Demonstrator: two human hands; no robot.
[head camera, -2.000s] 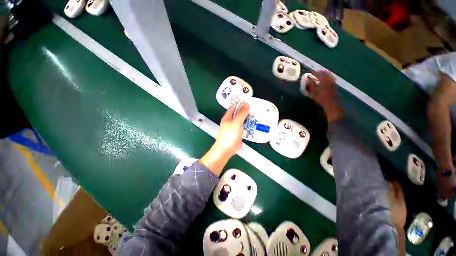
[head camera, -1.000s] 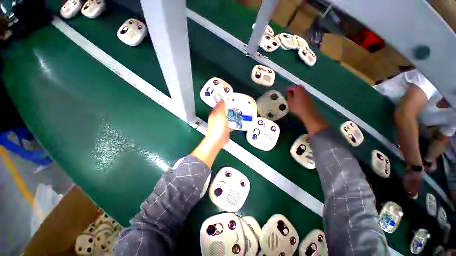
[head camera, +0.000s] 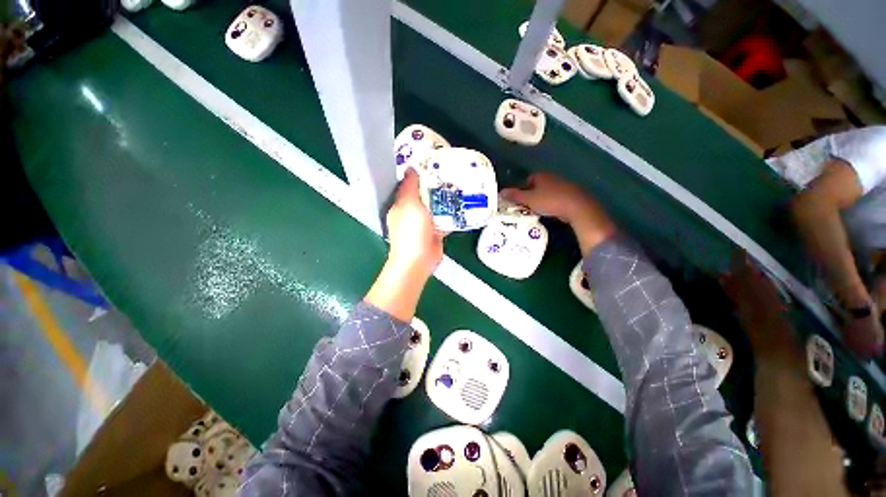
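My left hand (head camera: 413, 225) grips the left edge of an open cream unit (head camera: 466, 170), which shows a blue circuit board and a bright blue block. The unit overlaps a cream cover (head camera: 418, 146) behind it. My right hand (head camera: 552, 198) is just right of the open unit, fingertips at the top of another cream cover (head camera: 512, 247). A small pale piece shows at those fingertips; whether they hold it is unclear.
A grey post (head camera: 355, 107) stands left of the unit. Cream covers (head camera: 468, 377) lie on the green worktop near me, others (head camera: 520, 121) on the belt beyond. Pale rails (head camera: 525, 325) cross the surface. Another person's arm (head camera: 777, 369) reaches in at right.
My right hand has moved left and down towards the open unit. The cover that lay beside it is no longer seen there. My left hand still holds the unit. Another person's arm has reached in at right.
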